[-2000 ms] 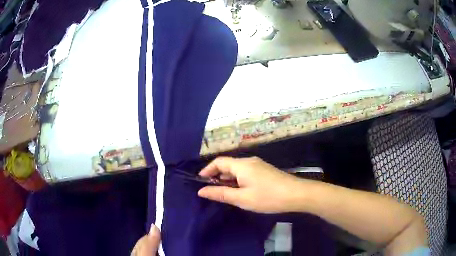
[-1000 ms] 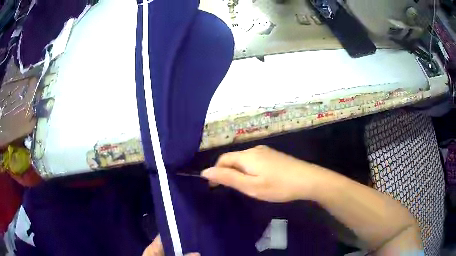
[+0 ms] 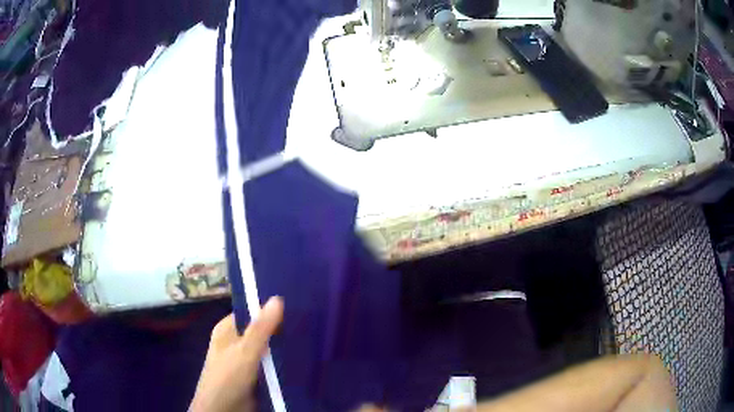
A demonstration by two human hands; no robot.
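A long purple garment piece (image 3: 298, 217) with a narrow white stripe (image 3: 240, 217) lies over the worn white table (image 3: 161, 177) and hangs over its front edge towards my lap. A pale band crosses the piece partway up the table. My left hand (image 3: 237, 354) pinches the striped edge below the table edge. My right hand (image 3: 372, 408) is almost wholly cut off by the bottom edge of the picture; only a sliver and the forearm show. What it holds cannot be seen.
The sewing machine bed (image 3: 443, 88) is at the top, with a black phone (image 3: 555, 74) on it. A net-patterned seat (image 3: 664, 282) is at the right. Dark purple pieces (image 3: 113, 56) lie at the upper left. Yellow (image 3: 48, 280) and red (image 3: 24, 334) bundles are at the lower left.
The purple piece has been drawn down towards me, bringing the pale band onto the table. My left hand has moved up along the stripe. My right hand has moved down, mostly out of view.
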